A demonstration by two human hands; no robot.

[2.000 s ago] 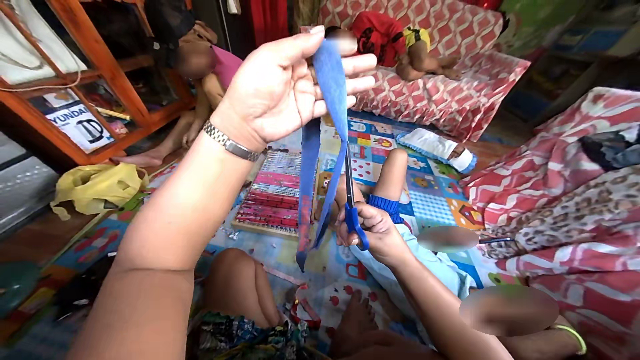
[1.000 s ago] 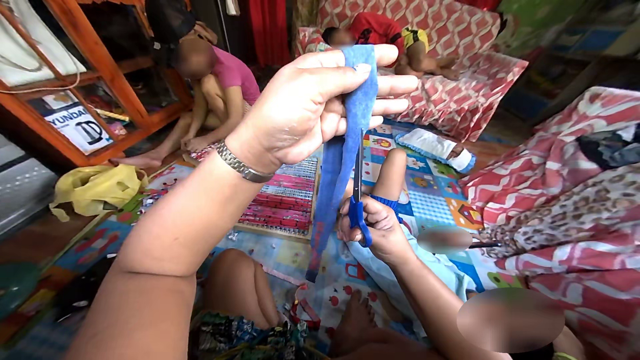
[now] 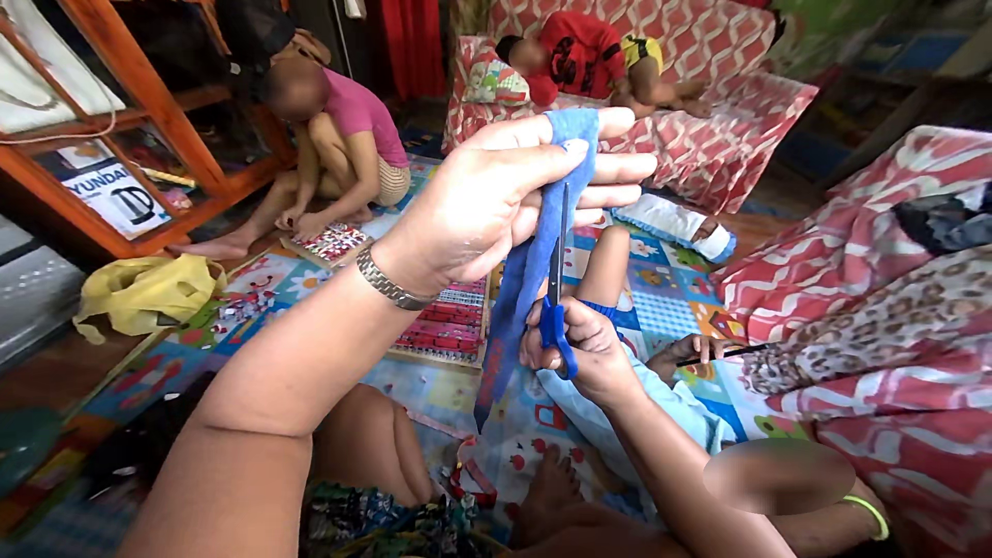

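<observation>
My left hand (image 3: 496, 190), with a metal-band watch or bracelet at the wrist, is raised in mid-view and pinches a blue fabric strip (image 3: 570, 132) between thumb and fingers. The strip is draped over the index finger, and its pointed lower end hangs down toward the mat. In my right hand (image 3: 581, 349), just below, are blue-handled scissors (image 3: 556, 325), their dark blades pointing up along the strip and looking closed or nearly so. Behind the strip, a frame with red and pink woven fabric (image 3: 442, 333) lies on the floor mat, partly hidden by my left forearm.
A person in a pink top sits at left beside another woven piece (image 3: 333, 242). Someone lies on the patterned sofa (image 3: 697, 54); another person lies close at right, near my right arm. A yellow plastic bag (image 3: 151, 291) and small fabric scraps (image 3: 244, 308) rest at left.
My left thumb, apart from the strip two seconds ago, now presses on it. The strip's hanging parts lie closer together. The scissors have stayed beside the strip in my right hand.
</observation>
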